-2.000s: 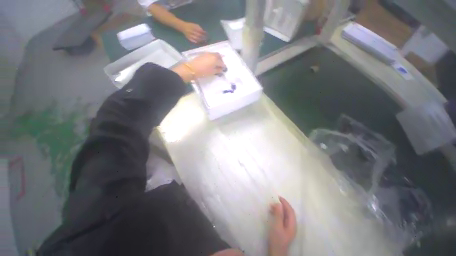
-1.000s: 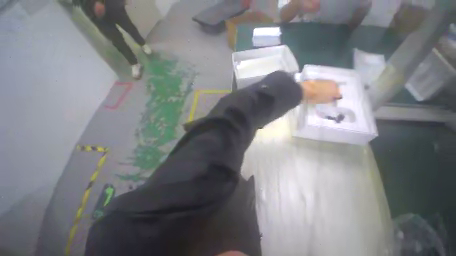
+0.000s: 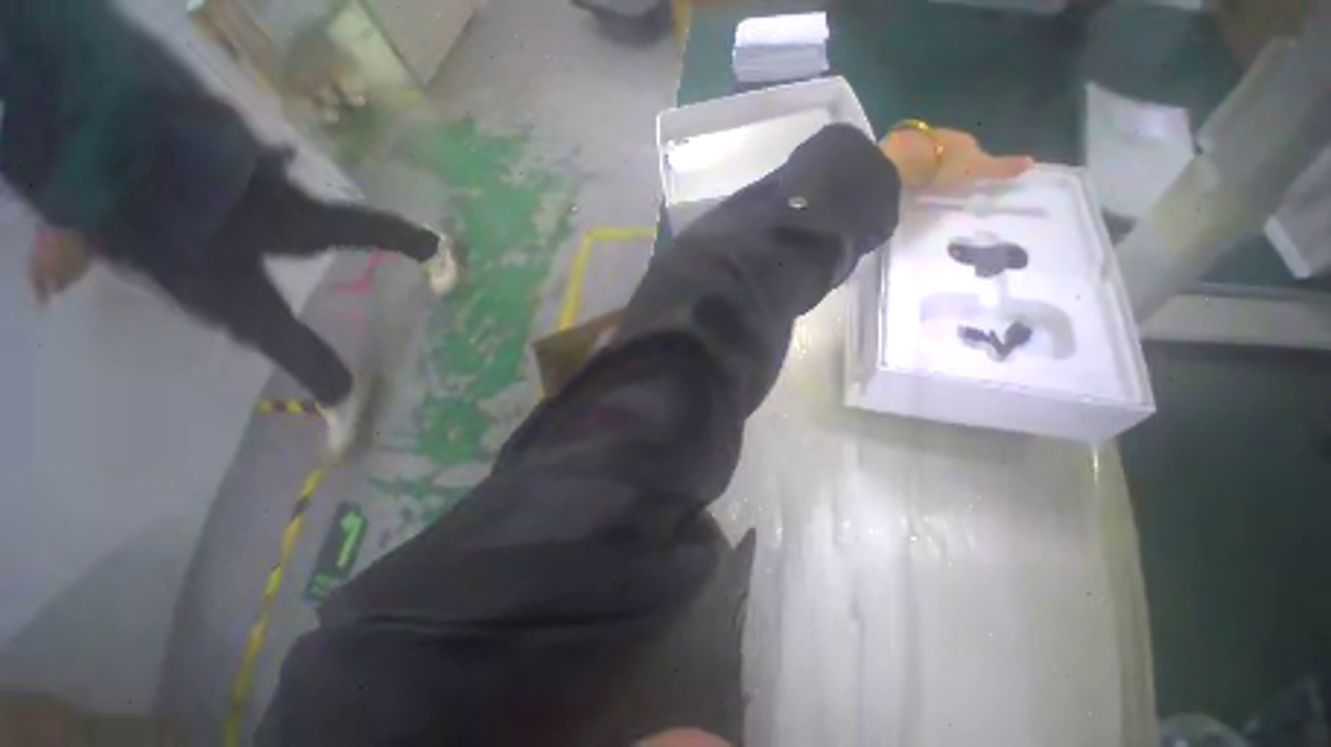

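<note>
A white open box base with an inner tray [image 3: 934, 282] sits at the far end of the cream table. Two small dark accessories lie in its recesses, one near the middle [image 3: 990, 257] and one nearer me [image 3: 996, 340]. My left hand [image 3: 956, 158], with a yellow bracelet at the wrist, is at the box's far edge. Its fingers are blurred and partly hidden, so its grip is unclear. My right hand is not in view.
The film-covered table [image 3: 934, 584] runs towards me. An open white box part [image 3: 766, 146] and a small white stack [image 3: 781, 47] stand on the green surface. A person in dark clothes [image 3: 190, 204] is on the floor at left. Clear plastic [image 3: 1255, 730] shows at the bottom right.
The view has swung left. My left hand has moved from over the tray to the box's far edge, uncovering the middle accessory. My right hand has left view. The person at left appears nearer.
</note>
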